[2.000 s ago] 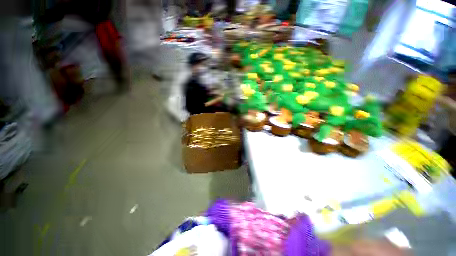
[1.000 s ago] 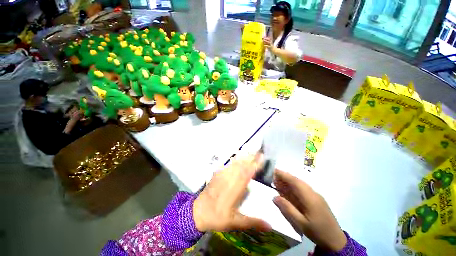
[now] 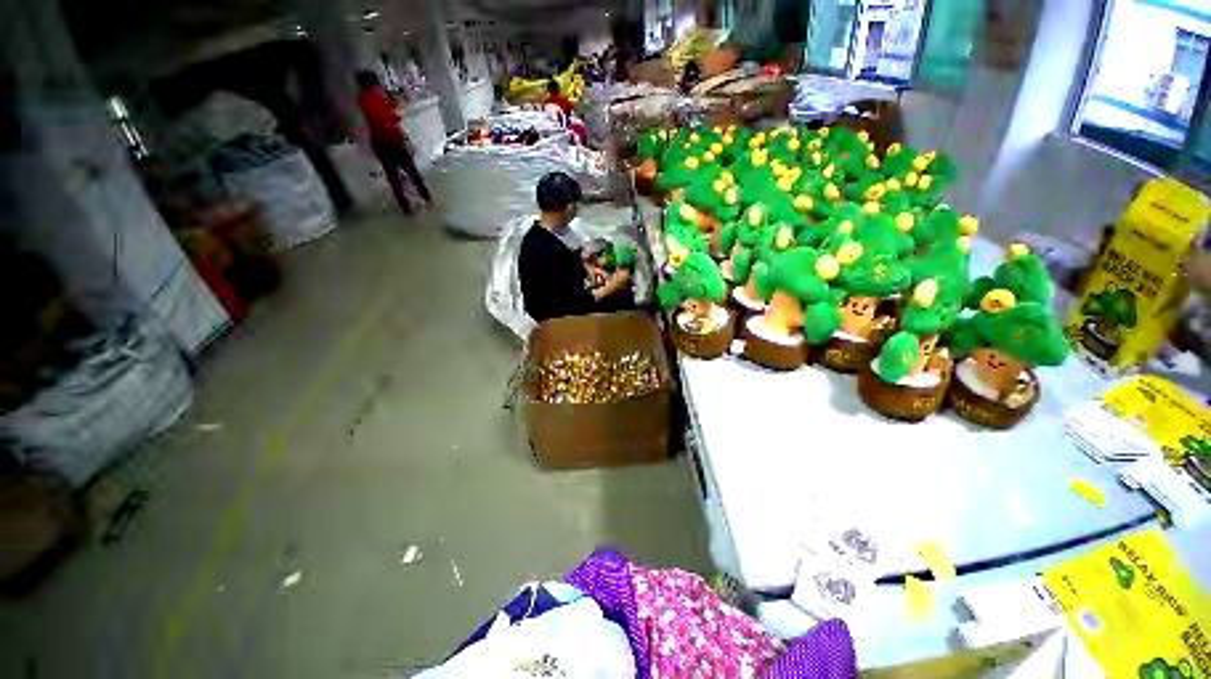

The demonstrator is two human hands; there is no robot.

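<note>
Both of my hands are out of the picture. Only my sleeve, pink with a purple cuff, shows at the bottom edge, and its cuff ends at the lower table edge. A flat yellow box blank (image 3: 1145, 604) lies on the white table (image 3: 850, 464) at the lower right. Small white cards (image 3: 834, 586) with dark drawings and yellow scraps (image 3: 919, 597) lie near the table edge. Part of an open carton edge and a white flap show at the bottom right. Green plush plant toys (image 3: 863, 272) with brown pots stand massed on the table.
An open brown carton (image 3: 598, 431) of gold pieces stands on the floor left of the table. A person in black (image 3: 551, 265) sits behind it holding a plush toy. A yellow box (image 3: 1135, 285) stands at right. Woven sacks (image 3: 100, 398) and a person in red (image 3: 385, 133) are farther off.
The view has swung left since one second ago. Both hands, then visible over the table around a pale, blurred item, have left the picture. The standing boxes at right are out of view.
</note>
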